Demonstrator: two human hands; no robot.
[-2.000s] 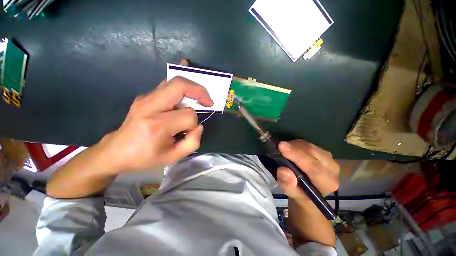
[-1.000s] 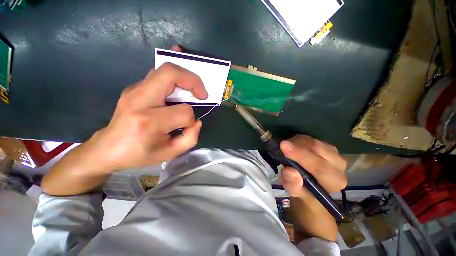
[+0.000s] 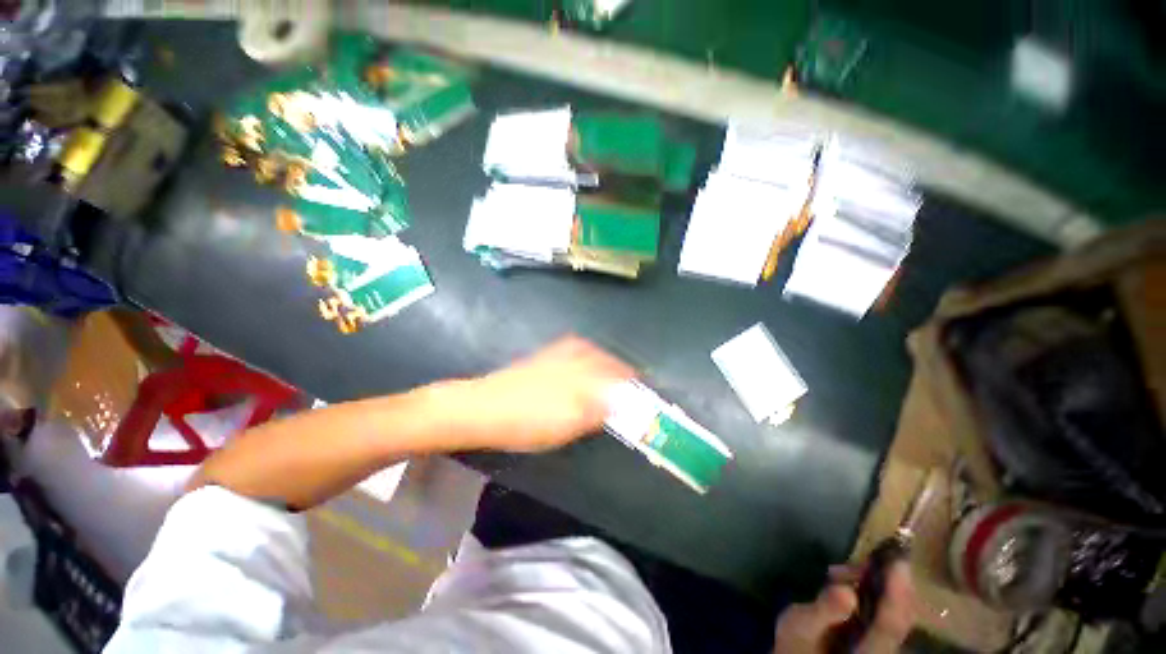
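Note:
The frame is blurred. My left hand (image 3: 563,390) is on the white LCD module (image 3: 627,415), its fingers over the far-left end. The module is joined end to end with a green circuit board (image 3: 692,450), low over or on the dark mat. Whether solder wire is still in the fingers cannot be told. My right hand (image 3: 850,616), partly cut off by the bottom edge, holds the soldering iron (image 3: 882,569). Its tip points up and away from the board, near the cardboard. A loose LCD module (image 3: 760,373) lies beyond the board.
Stacked LCD-and-board assemblies (image 3: 524,220) stand mid-bench. Loose LCD stacks (image 3: 748,211) are right of them, a pile of loose circuit boards (image 3: 384,275) left. The conveyor belt (image 3: 895,96) runs beyond. At right are a cardboard box (image 3: 953,313), a black fan (image 3: 1055,383) and a round red-and-white-rimmed container (image 3: 1010,556).
The view has swung and shows more of the bench. The iron has moved right, away from the joint, toward the cardboard. My left hand has shifted to the module's outer end.

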